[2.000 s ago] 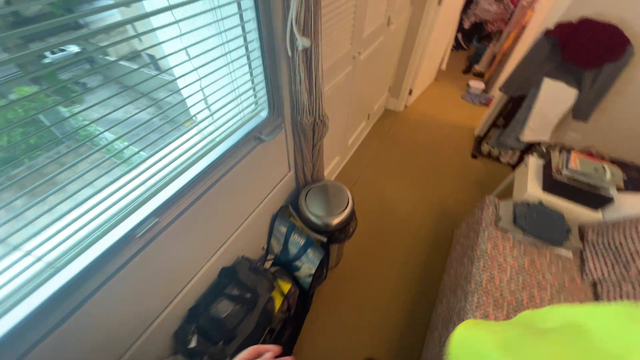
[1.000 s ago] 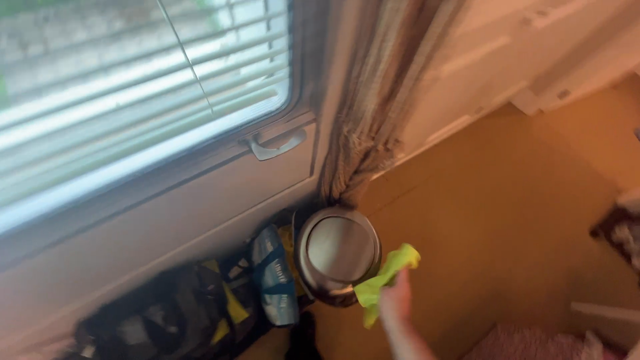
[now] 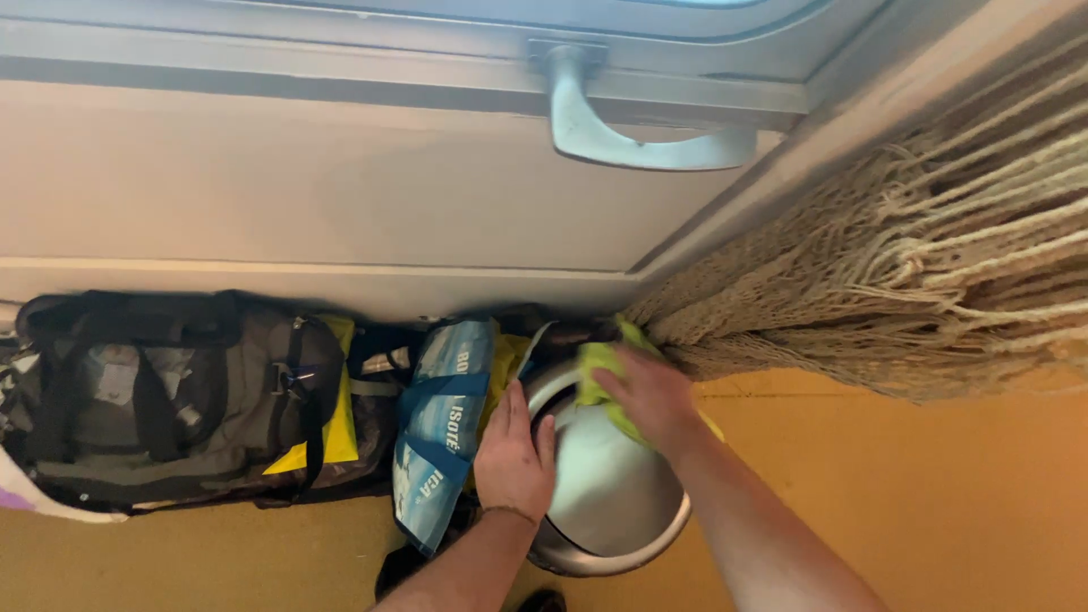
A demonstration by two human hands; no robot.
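Observation:
A round metal trash can with a shiny lid [image 3: 625, 484] stands near the middle of the head view, beside the bags. My right hand [image 3: 650, 395] holds a yellow-green cloth [image 3: 602, 374] against the upper part of the lid's rim, and the cloth is blurred. My left hand [image 3: 517, 459] rests on the left edge of the rim, palm down, with its fingers pointing up and the thumb a little apart. Nothing shows in the left hand.
Left of the can are a blue and white insulated bag [image 3: 442, 425] and a dark duffel bag [image 3: 195, 408] along the wall. A net hammock [image 3: 892, 280] hangs at right. Above is a window handle [image 3: 646, 149]. Part of a dark shoe [image 3: 544, 601] shows below.
The view has moved much closer to the can. My right hand has brought the cloth from beside the can onto its rim. My left hand now touches the rim.

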